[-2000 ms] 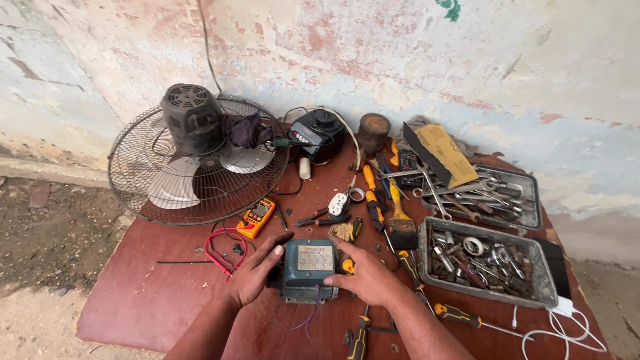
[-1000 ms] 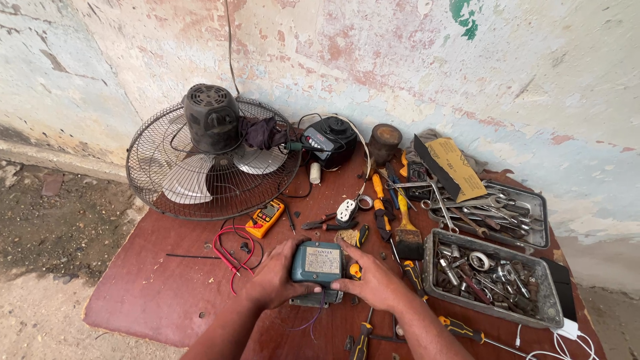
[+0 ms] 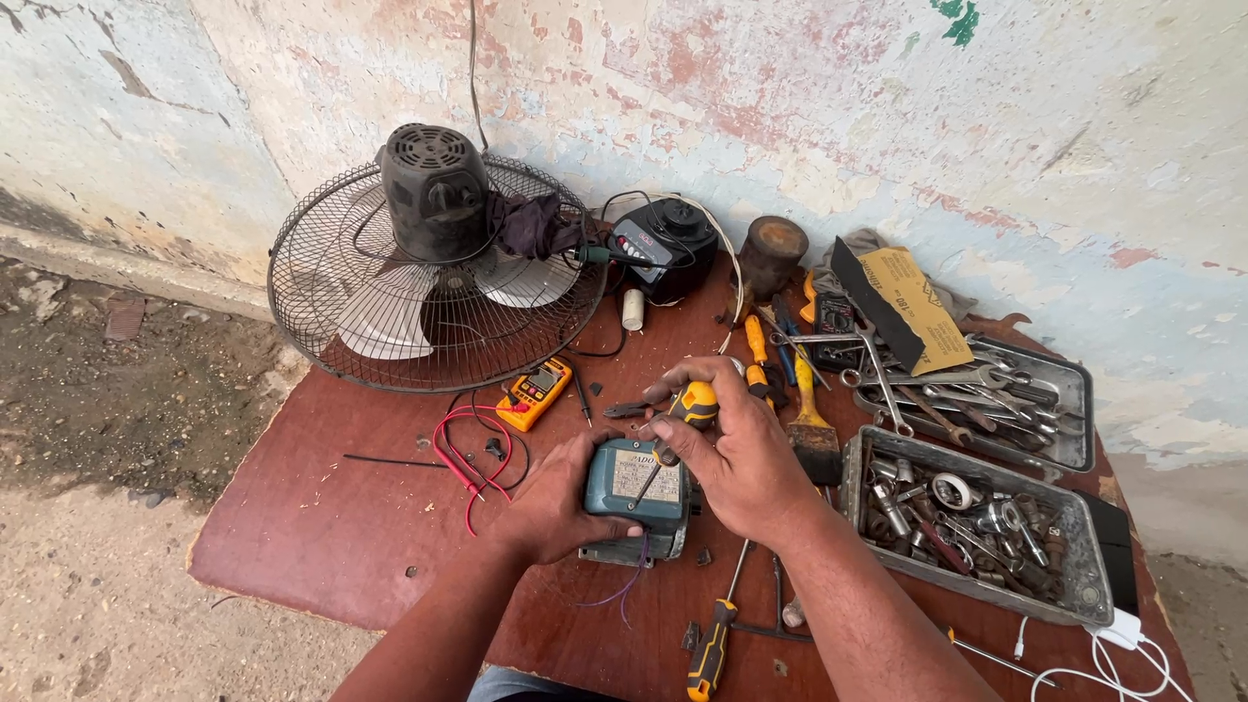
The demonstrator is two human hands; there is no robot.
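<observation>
A blue-green electric motor [image 3: 609,502] with a metal nameplate and thin purple wires stands near the middle of the wooden table. My left hand [image 3: 558,507] rests against its left side, thumb across the lower front. In my right hand [image 3: 731,448] is a short yellow-and-black screwdriver [image 3: 689,408], its shaft slanting down to the lower part of the motor cover. Whether the tip sits in a screw I cannot tell. Another yellow-and-black screwdriver [image 3: 714,648] lies below the motor, beside a dark T-shaped tool.
A caged fan [image 3: 439,283] lies at the back left. Nearby are an orange multimeter [image 3: 535,393] with red and black leads, a paintbrush [image 3: 814,439], a tray of wrenches [image 3: 1072,429], a metal tray of sockets [image 3: 1097,575] and a white cable [image 3: 1111,673].
My right hand has left the motor's right side and now holds the short screwdriver over its cover. My left hand stays at the motor.
</observation>
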